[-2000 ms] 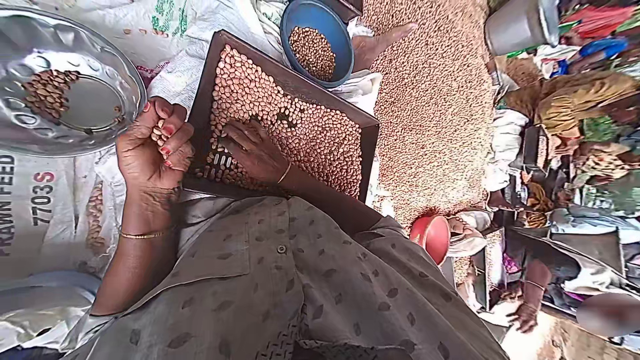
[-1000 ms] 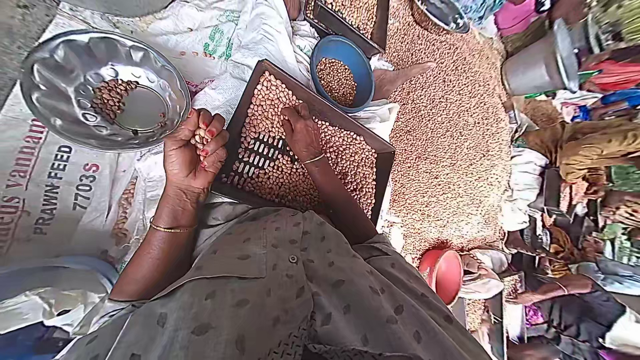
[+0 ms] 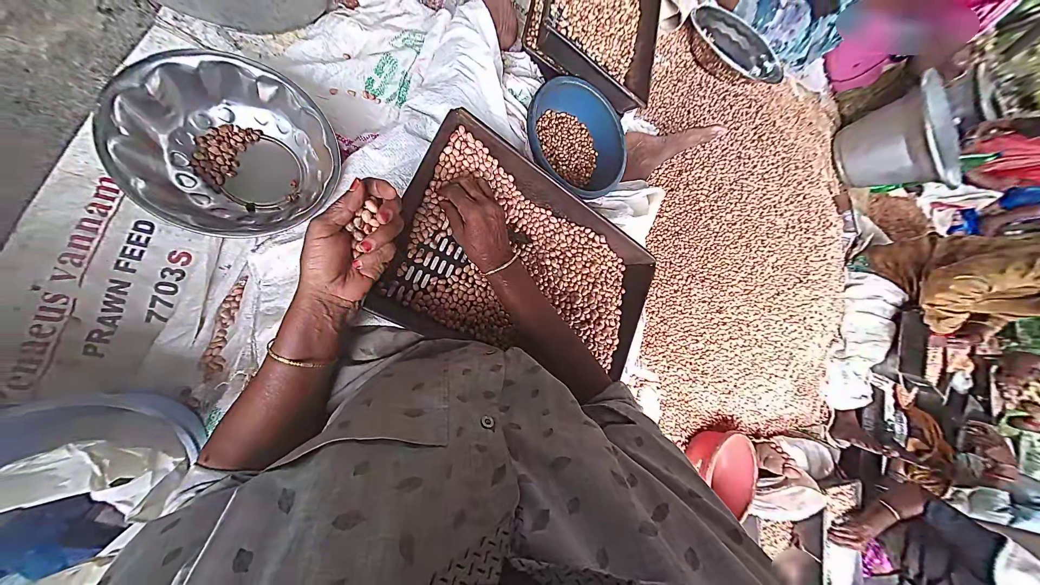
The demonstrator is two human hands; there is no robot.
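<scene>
My left hand (image 3: 349, 244), palm up with fingers curled, holds several pale nuts or seeds beside a slotted sorting tray (image 3: 561, 175). My right hand (image 3: 478, 223) lies on the nuts (image 3: 569, 252) spread in that tray, fingertips down among them; whether it grips any is hidden. Bare slots show in the tray's floor between my hands. To the left, a fluted metal bowl (image 3: 313, 134) holds a small heap of darker nuts (image 3: 223, 154). A blue plastic bowl (image 3: 609, 150) with more nuts stands against the tray's far edge.
A wide spread of nuts (image 3: 739, 268) covers the ground at the right. Woven sacks (image 3: 439, 57) lie under and around the tray. A second tray (image 3: 642, 49), a red bowl (image 3: 735, 475), a metal pot (image 3: 890, 142) and other people's limbs, one a foot (image 3: 674, 146), are around.
My right hand has shifted away from me over the tray, and bare slots now show where it was. My left hand still holds nuts. The view has moved.
</scene>
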